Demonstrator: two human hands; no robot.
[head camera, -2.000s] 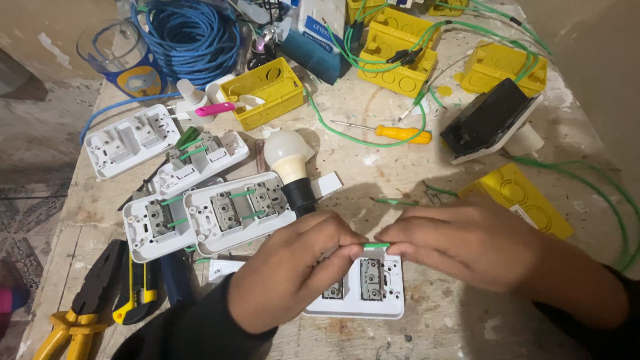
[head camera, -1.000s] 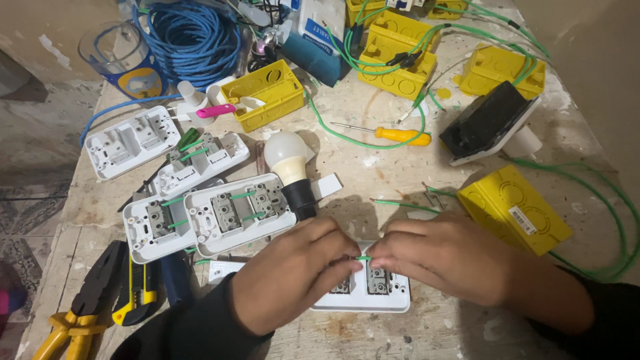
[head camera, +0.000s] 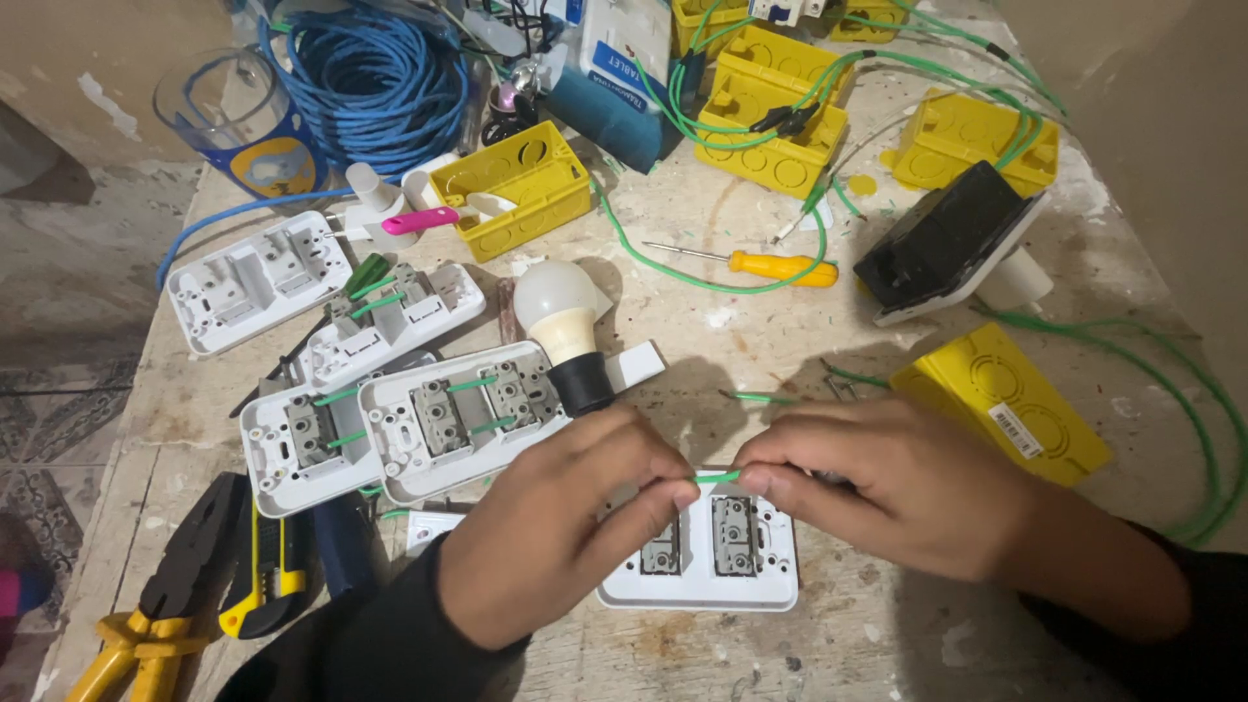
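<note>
My left hand (head camera: 570, 517) and my right hand (head camera: 887, 478) pinch the two ends of a short green wire (head camera: 719, 478) between thumbs and fingertips. The wire is held level over the upper edge of a white switch plate (head camera: 697, 592), which lies back side up with two grey modules (head camera: 734, 536) in it. My left hand hides part of that plate. To the left lie several similar white plates (head camera: 468, 478), some with short green wires (head camera: 473, 383) joining their modules. A light bulb in a black socket (head camera: 582, 380) rests beyond my left hand.
Pliers (head camera: 166, 595) and a utility knife (head camera: 263, 575) lie at lower left. Farther back are a yellow screwdriver (head camera: 785, 268), yellow electrical boxes (head camera: 531, 190), a blue cable coil (head camera: 370, 97) and a glass cup (head camera: 244, 136). A yellow box (head camera: 1004, 405) and a black box (head camera: 946, 244) stand right.
The switch plate sits turned slightly differently under my hands. The yellow box by my right wrist shifted and turned between the two earlier frames. Both hands keep hold of the green wire.
</note>
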